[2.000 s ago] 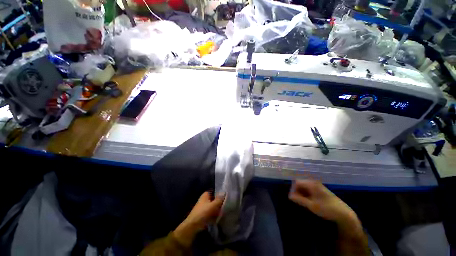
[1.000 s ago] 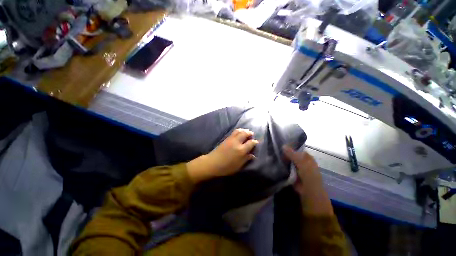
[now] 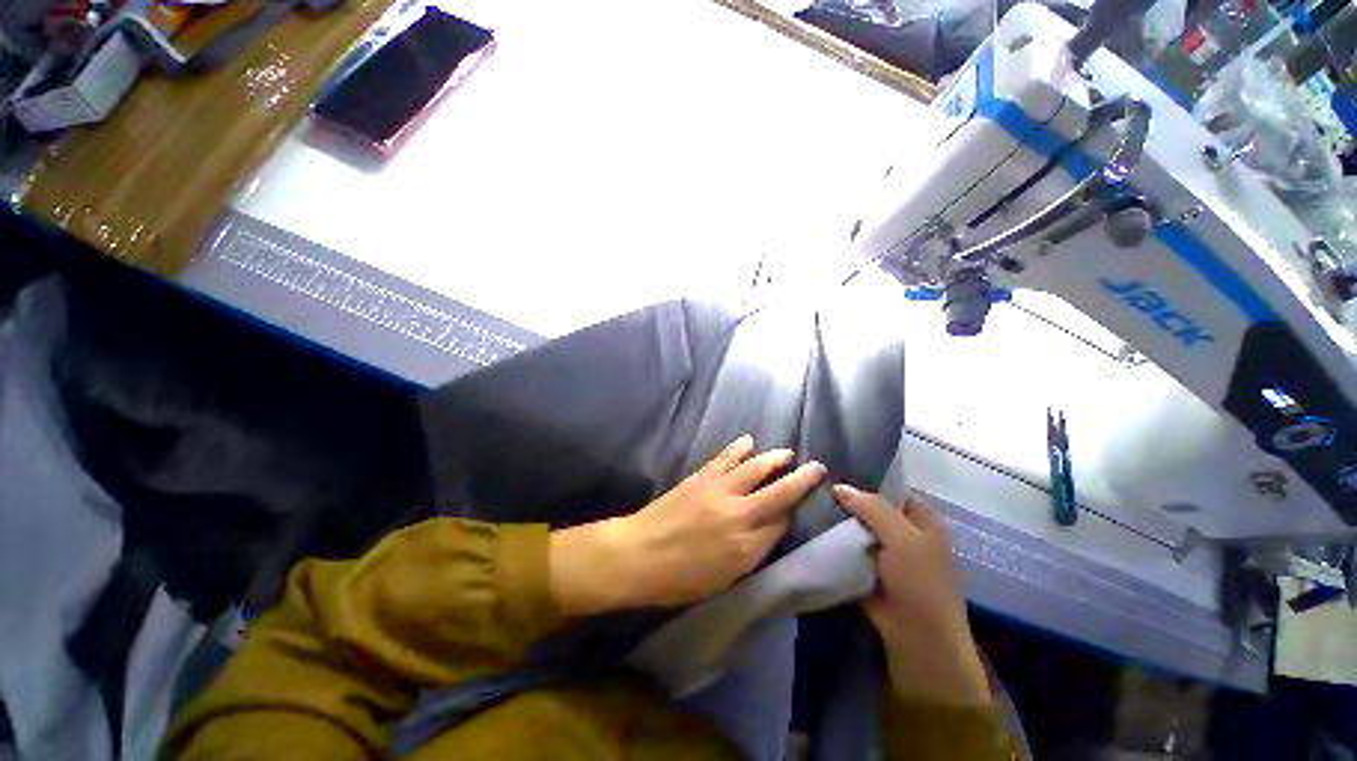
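A dark grey fabric panel lies over the front edge of the table, its far end under the needle area of the white sewing machine. My left hand rests on the panel, fingers bent, fingertips on a fold. My right hand grips the panel's right edge together with a light grey fabric piece, which folds back below my hands. The glare under the machine head hides the presser foot.
Thread snips lie on the table under the machine arm. A smartphone lies at the upper left. A brown wooden surface with clutter is at the far left. Light grey fabric hangs at the left.
The view has moved closer and turned. My right hand has come from the right onto the fabric. My left hand has moved from the pale fabric onto the dark panel.
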